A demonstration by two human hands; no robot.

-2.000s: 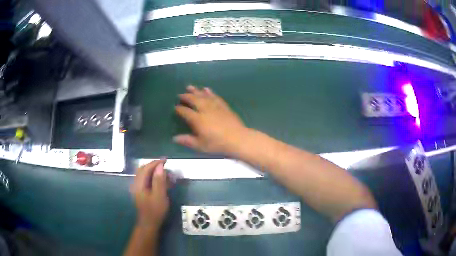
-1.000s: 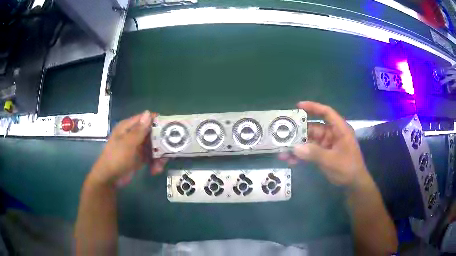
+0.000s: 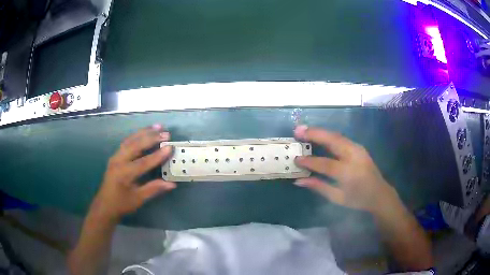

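A long pale four-fan unit (image 3: 235, 160) is low over or on the green worktop in front of me, with its flat underside up, showing rows of small dark holes. Its fan side is hidden. My left hand (image 3: 137, 169) holds its left end, fingertips on the top edge and thumb at the lower corner. My right hand (image 3: 338, 169) holds its right end, fingers on the upper edge and end face. The plate with four round openings does not show; whether it is under the unit I cannot tell.
A bright metal rail (image 3: 242, 97) crosses behind the unit. A stack of plates with ribbed sides (image 3: 430, 145) stands at the right. A violet lamp (image 3: 436, 44) glows behind it. A machine frame with a red button (image 3: 55, 100) is at the left.
The unit was held up with its four fans showing; now it is turned underside up and lower, where the four-opening plate lay. That plate has gone from view. The camera view has tilted down.
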